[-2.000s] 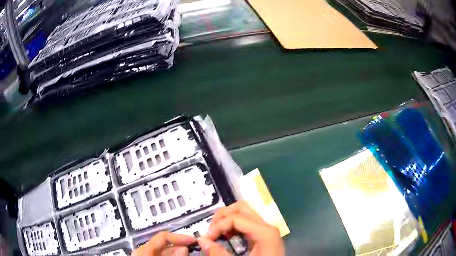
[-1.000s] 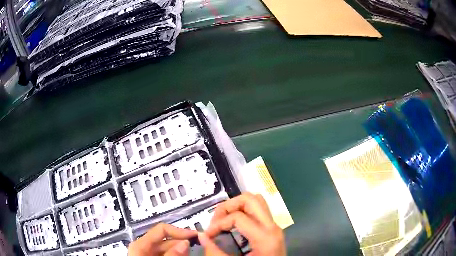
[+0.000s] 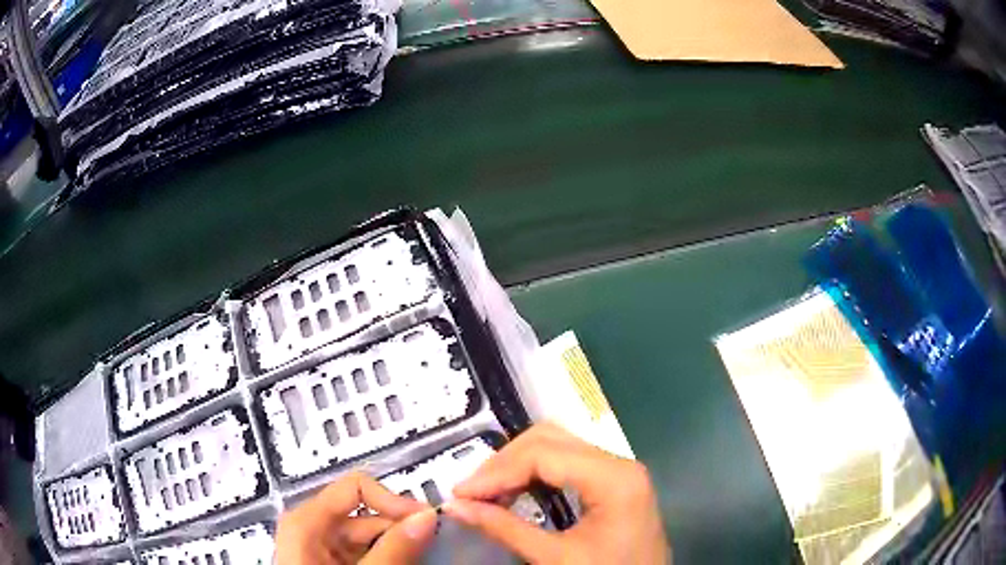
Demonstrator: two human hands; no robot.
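A black tray point(image 3: 493, 364) with rectangular pockets lies at the lower left, holding white slotted device frames point(image 3: 370, 400). One upper-left pocket holds no frame. My left hand point(image 3: 353, 524) and my right hand point(image 3: 568, 497) meet at the fingertips over a partly hidden frame point(image 3: 447, 469) at the tray's lower right. A tiny dark piece point(image 3: 441, 509) shows between the pinched fingertips of both hands; its shape is too small to tell. A narrow pale-yellow adhesive sheet point(image 3: 585, 381) lies beside the tray's right edge, partly behind my right hand.
Cream-yellow sheets point(image 3: 822, 425) lie at the right, with crumpled blue film point(image 3: 938, 298) above them. A tall tray stack point(image 3: 237, 83) stands at the upper left. A tan cardboard sheet point(image 3: 717, 28) lies at the top. More trays point(image 3: 976, 171) show at the right edge.
The view has shifted, so the tray and stack sit higher in the picture. My hands stay together over the same frame; my right hand's fingers now lie flatter and further right.
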